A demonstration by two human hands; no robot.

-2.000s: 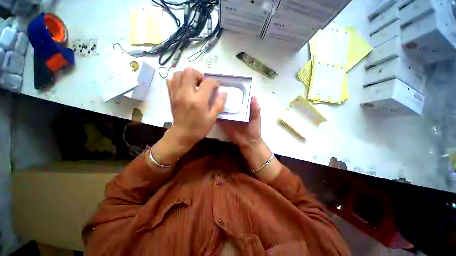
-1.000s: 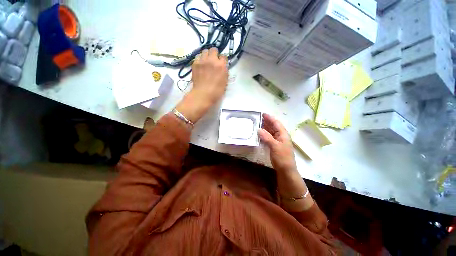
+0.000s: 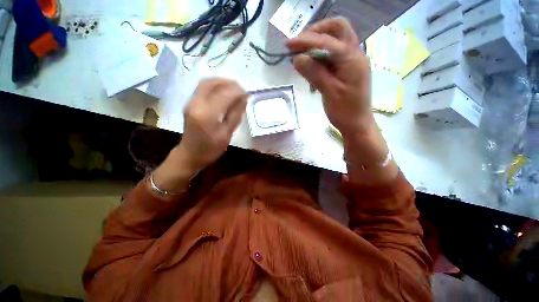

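An open white box (image 3: 286, 127) lies on the table's front part, with a smooth white rounded piece (image 3: 272, 111) in its recess. My right hand (image 3: 337, 74) is raised to the right of and above the box, pinching a short black cord (image 3: 270, 57) whose loop hangs to the left. My left hand (image 3: 214, 118) is at the box's left side, blurred, with fingertips drawn together near its edge; whether it holds anything cannot be told. An empty-looking white lid or sleeve (image 3: 162, 79) stands at left beside another white piece (image 3: 125, 71) with a round yellow seal.
Tangled black cords (image 3: 218, 26) lie at the back. White boxes (image 3: 452, 106) are stacked at back and right. Yellow label sheets (image 3: 387, 88) lie right of my right hand. A blue and orange tape dispenser (image 3: 36, 38) is at left. Clear plastic (image 3: 502, 135) lies at far right.
My left hand has left the tangled cords and come down beside the box. My right hand has let go of the box and risen, now holding a black cord. The view has shifted.
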